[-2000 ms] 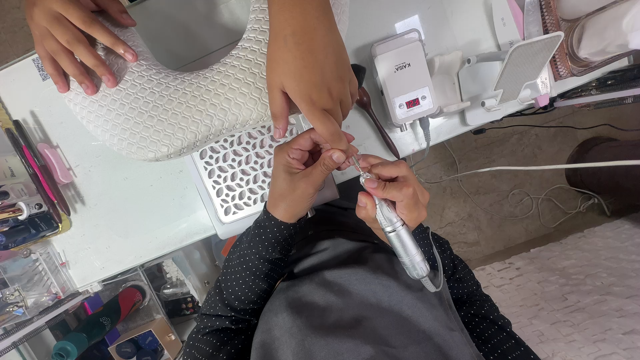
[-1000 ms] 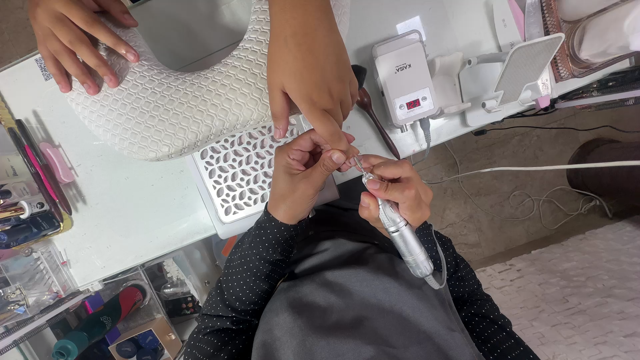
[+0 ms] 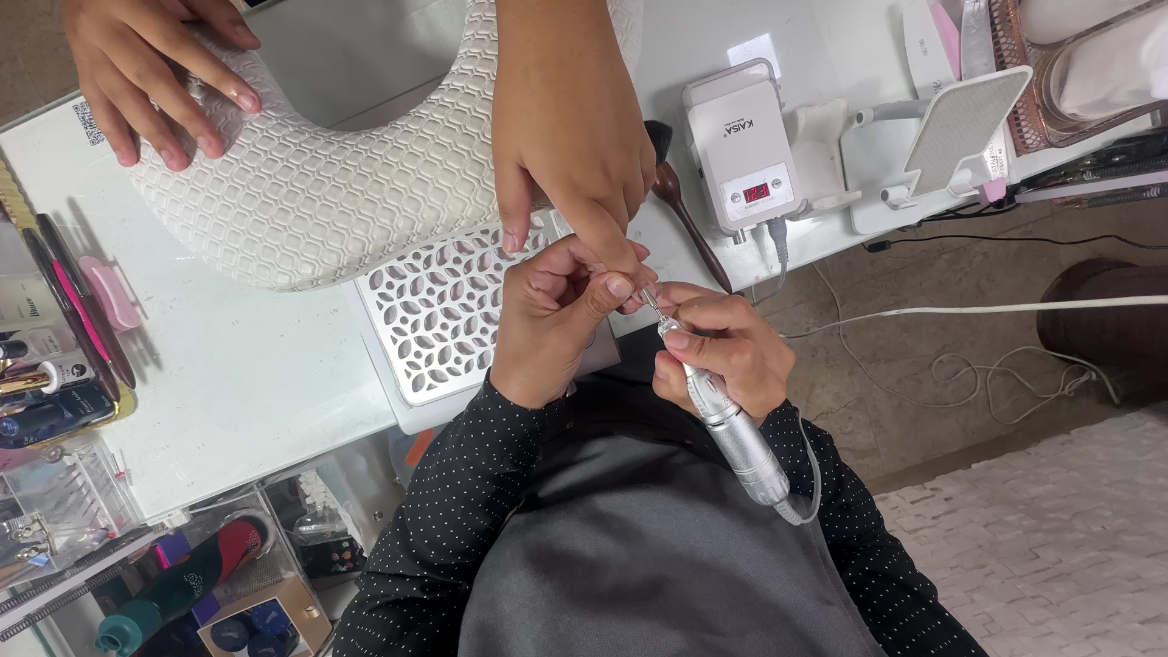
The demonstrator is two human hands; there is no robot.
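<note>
My left hand (image 3: 554, 315) grips a fingertip of another person's hand (image 3: 575, 128) between thumb and fingers. In my right hand (image 3: 735, 351) is a silver electric nail drill handpiece (image 3: 737, 438), its thin metal bit (image 3: 651, 301) pointing up-left at that fingertip; whether the bit touches the nail, I cannot tell. A cord runs from the handpiece's lower end. Below the joined hands and to the left lies a dust collector with a patterned metal grille (image 3: 438, 319). The person's other hand (image 3: 160, 78) rests on a white textured hand cushion (image 3: 301, 201).
The white drill control box (image 3: 741, 151) with a red display stands at the right, beside a dark wooden-handled brush (image 3: 689, 224) and a white folding stand (image 3: 967, 123). Pens (image 3: 78, 301), a pink clip-like item (image 3: 109, 292) and bottles line the table's left end. Cables hang at the right.
</note>
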